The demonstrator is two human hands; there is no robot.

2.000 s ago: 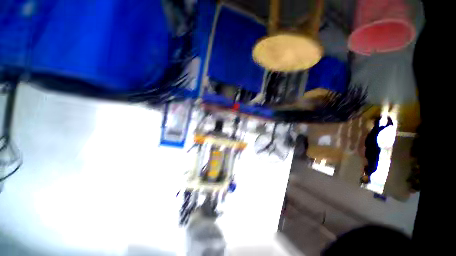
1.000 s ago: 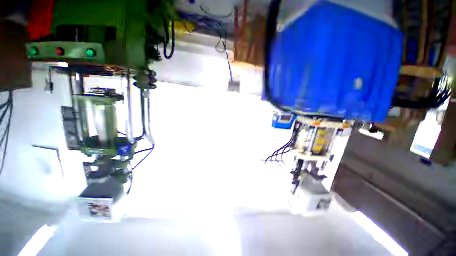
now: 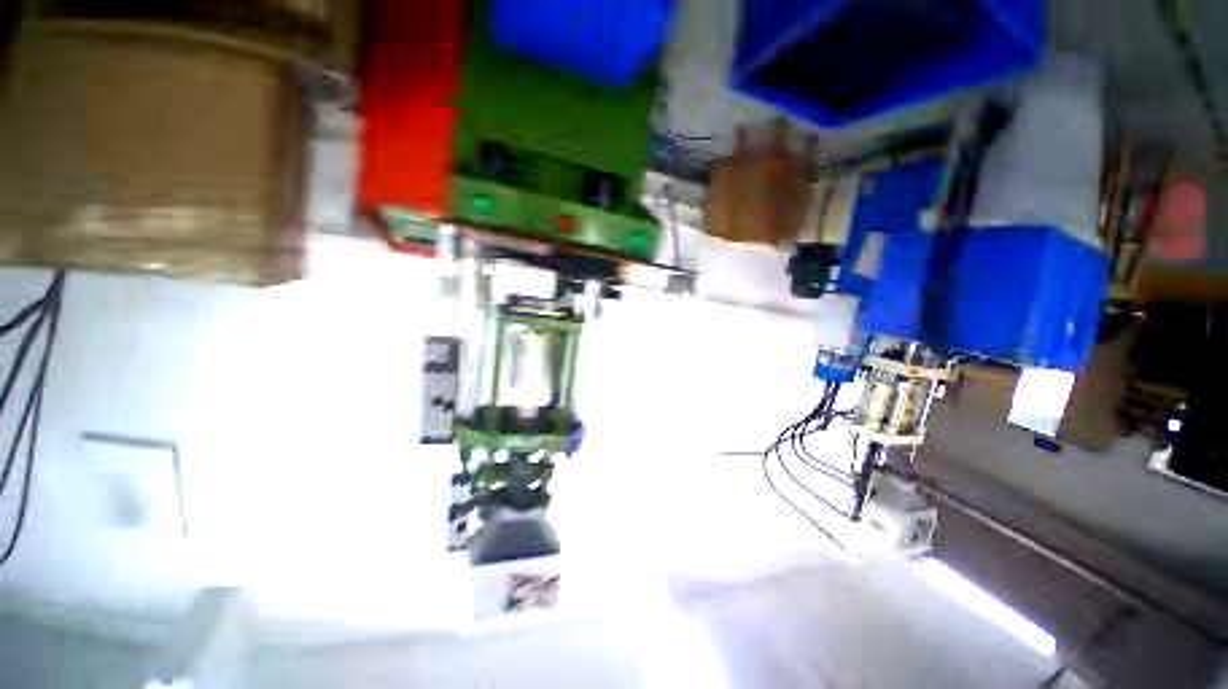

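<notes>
The picture is upside down, and neither of my hands is in view. A green press (image 3: 519, 364) hangs down left of the middle, with steel columns, a green base bearing small green and red buttons, and a white-and-grey block at its far end. A bright red box (image 3: 412, 115) is beside its base. A smaller pale press (image 3: 896, 404) with black hoses is at the right. A blue crate (image 3: 990, 289) is in front of its base. Another blue crate (image 3: 875, 61) is at the top edge.
A large brown carton (image 3: 155, 155) fills the upper left. Black cables (image 3: 34, 390) hang below it against a glaring white wall. A smaller brown carton (image 3: 761, 185) is near the top middle. A strip lamp (image 3: 990, 606) glows at the lower right.
The view has swung: the green press has moved from the left edge toward the middle, and the pale press slightly right. The brown carton now shows largely at the upper left.
</notes>
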